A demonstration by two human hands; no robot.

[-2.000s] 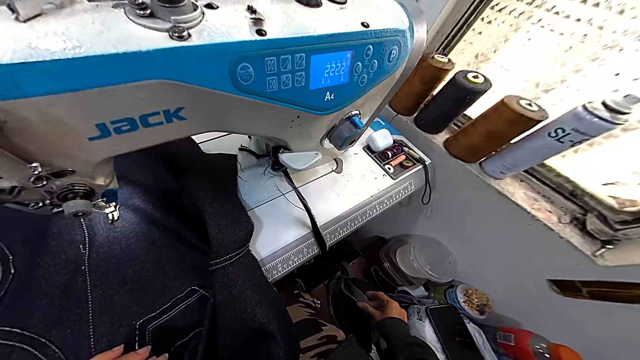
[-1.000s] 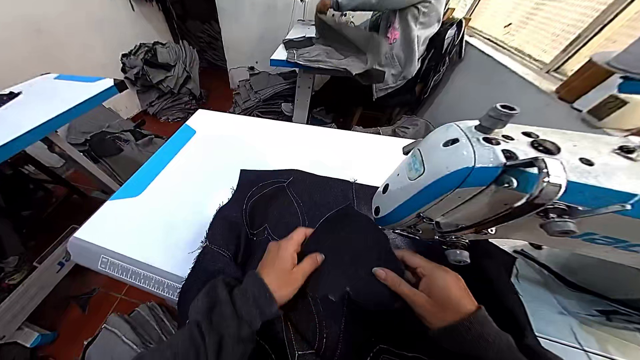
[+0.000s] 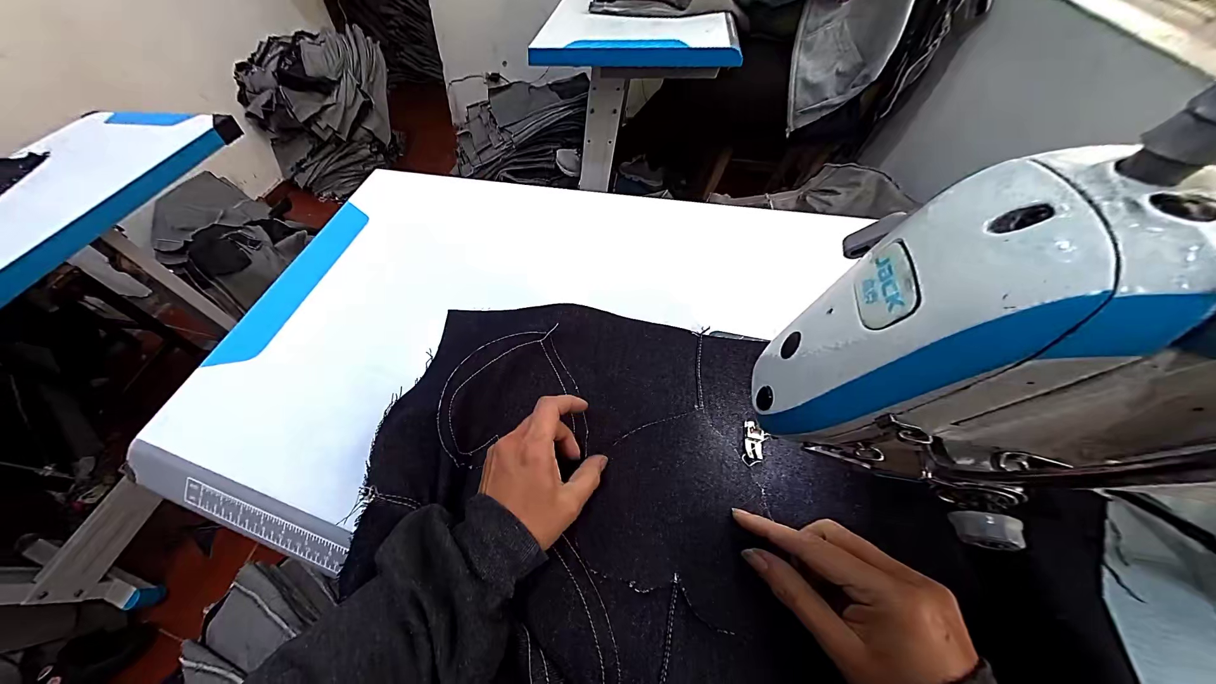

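Dark denim cloth (image 3: 646, 494) with light stitching lies spread on the white sewing table (image 3: 456, 237). A white and blue Jack sewing machine (image 3: 997, 285) reaches in from the right, and its presser foot (image 3: 752, 443) stands over the cloth in a patch of light. My left hand (image 3: 537, 470) rests on the denim beside a curved, double-stitched outline, thumb and fingers apart. Nearer to me than the presser foot, my right hand (image 3: 855, 594) lies on the cloth, index finger extended along a stitched line. Neither hand grips anything that shows.
The table's front left edge bears a printed ruler (image 3: 261, 521). Another white table (image 3: 104, 190) stands at the left, and one more (image 3: 636, 43) is behind. Piles of grey garments (image 3: 318, 104) lie on the floor. A grey wall rises at the right.
The cloth part that was raised near the machine head one second ago now lies flat. My right hand has moved from beside the machine head toward me. The view has swung far since the oldest frame.
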